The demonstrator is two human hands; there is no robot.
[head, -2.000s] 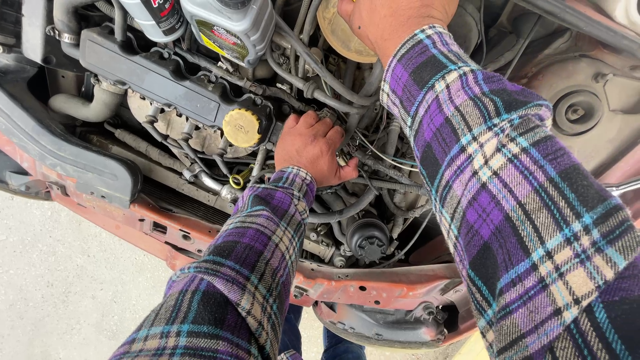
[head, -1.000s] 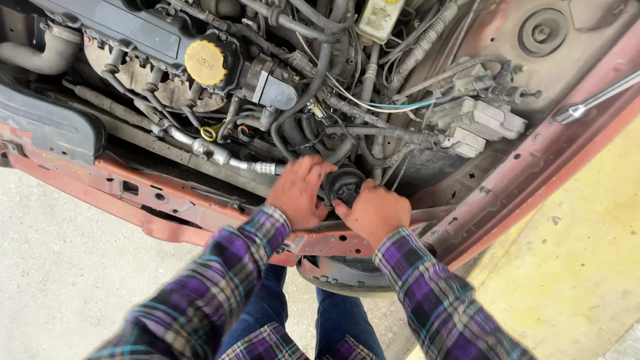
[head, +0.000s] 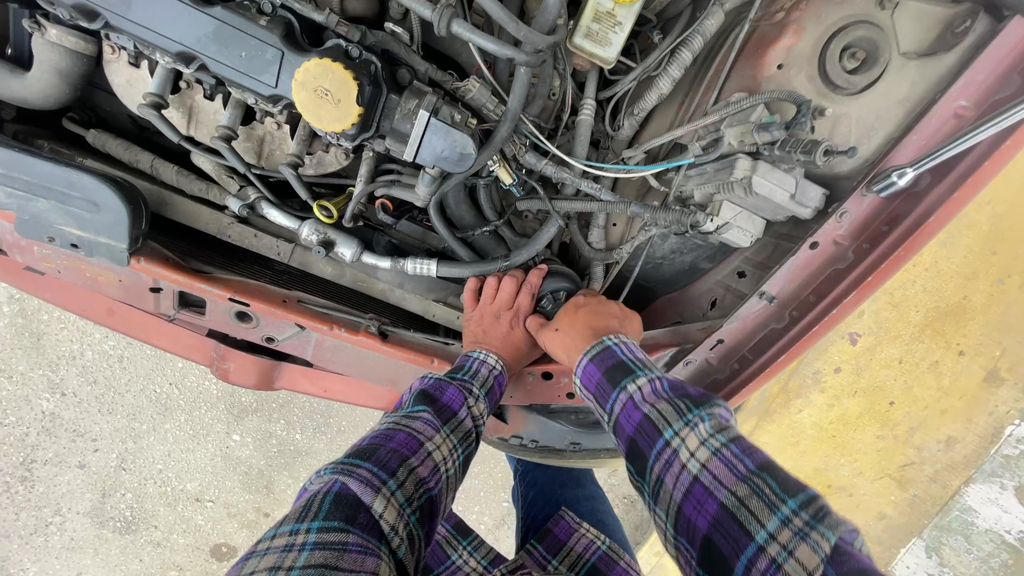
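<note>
A round black plastic part (head: 556,290), perhaps a canister, sits just behind the front crossmember of the car (head: 368,340). My left hand (head: 502,316) lies against its left side, back of the hand up and fingers pointing into the engine bay. On its near right side rests my right hand (head: 588,324), curled, its thumb touching the left hand. The fingertips of both are partly hidden, so a grip on the part is not certain. A black rubber hose (head: 496,266) passes just beyond the left fingers.
The engine's valve cover with a yellow oil cap (head: 327,94) stands upper left. A yellow dipstick ring (head: 328,210) is near a metal pipe (head: 332,240). Wires and a grey connector block (head: 752,188) lie to the right. A chrome wrench (head: 952,148) rests on the red fender edge.
Both hands have come down from the engine's middle and upper part to the round black part at the front. Over the last second they have stayed around it. The view has shifted right.
</note>
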